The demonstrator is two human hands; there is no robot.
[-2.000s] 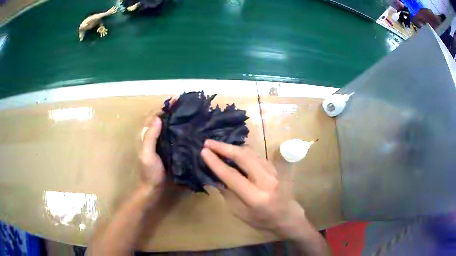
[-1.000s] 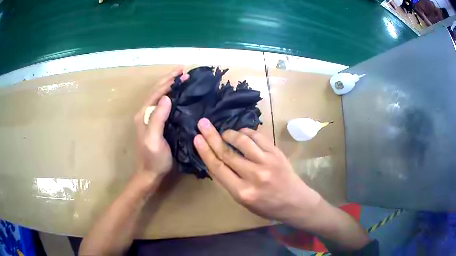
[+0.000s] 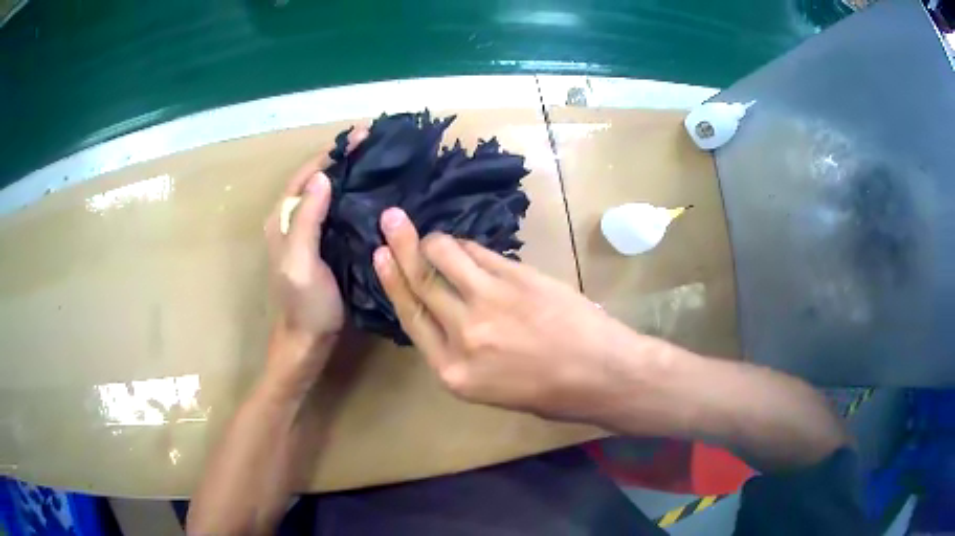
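A black figure assembly (image 3: pixel 429 194), a bushy mass with jagged edges, is held above the tan bench. My left hand (image 3: pixel 304 262) grips it from its left side, thumb on the near face, fingers partly hidden behind it. A small cream stub (image 3: pixel 289 214) shows beside my left hand. My right hand (image 3: pixel 492 314) lies on the front of the mass, index and middle fingertips pressing its middle, the other fingers curled. The underside of the mass is hidden.
A white glue bottle (image 3: pixel 635 227) with a yellowish nozzle lies on the bench (image 3: pixel 115 283) to the right. A second white bottle (image 3: pixel 714 124) rests against the grey metal box (image 3: pixel 838 230). The green conveyor belt (image 3: pixel 419 37) runs beyond. A red stool (image 3: pixel 670 466) is below.
The view has shifted, and the figures on the belt have left the picture. My left hand still holds the black mass. My right fingertips stay on its middle, with the right forearm now lying flatter.
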